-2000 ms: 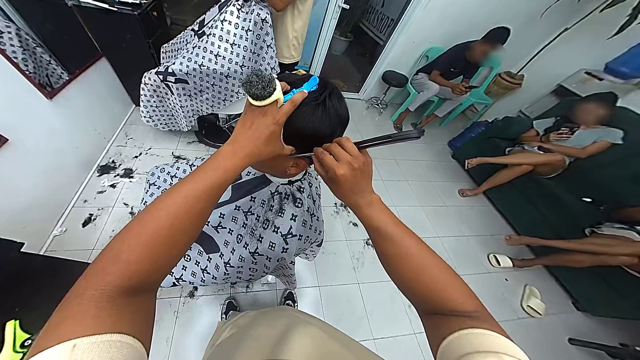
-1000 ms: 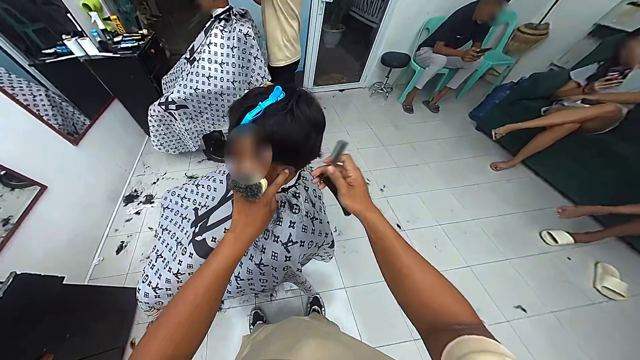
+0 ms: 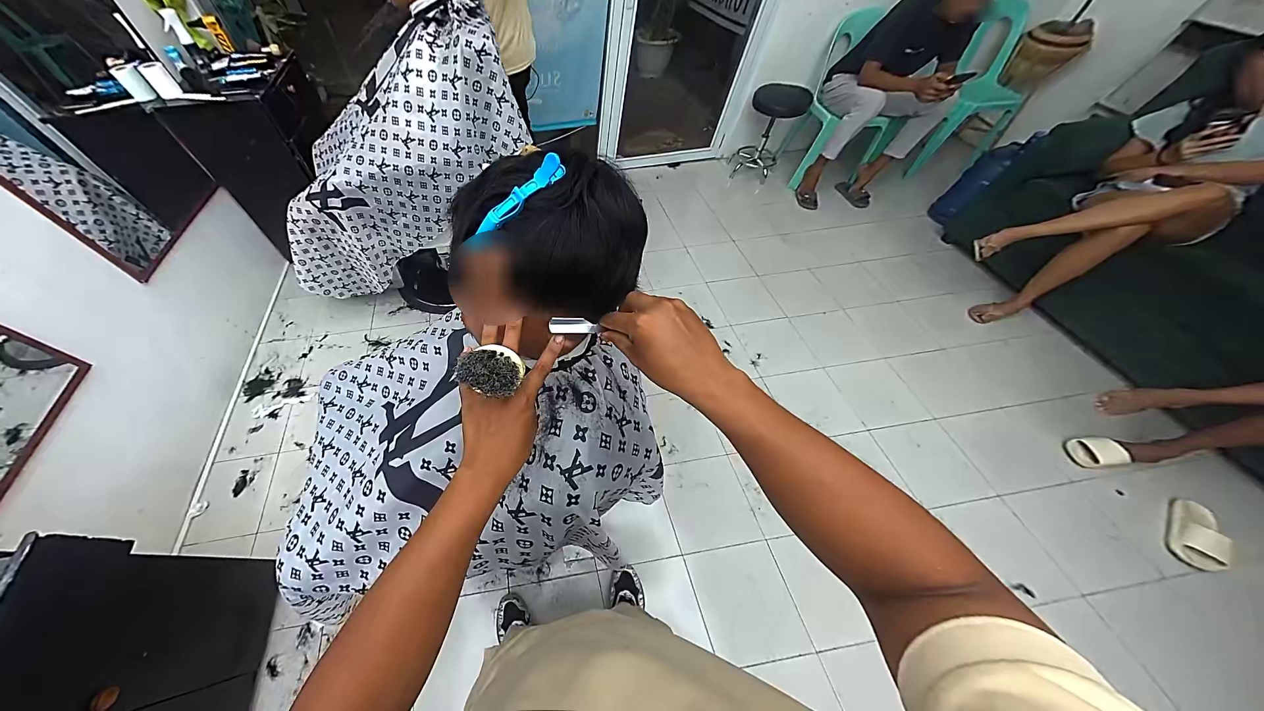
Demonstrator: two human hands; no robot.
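A seated person wears a white patterned barber cape (image 3: 395,474), with a blue hair clip (image 3: 518,197) in their black hair (image 3: 583,237). My left hand (image 3: 502,405) holds a round neck brush (image 3: 489,371) with dark bristles, and its fingers touch the person's cheek and jaw. My right hand (image 3: 671,341) grips a straight razor (image 3: 573,326); the blade lies at the side of the face below the hair. Most of the razor's handle is hidden by my right fingers.
Another caped person (image 3: 405,148) sits behind, near a black cabinet (image 3: 237,128) with bottles. At right are a black stool (image 3: 782,101), green plastic chairs (image 3: 839,49) and people on a dark green sofa (image 3: 1116,306). A black cabinet (image 3: 128,632) stands lower left; cut hair lies on the tiles.
My right hand has brought the razor from beside the neck to the side of the face. My left hand stays at the cheek with the brush. The view has moved closer.
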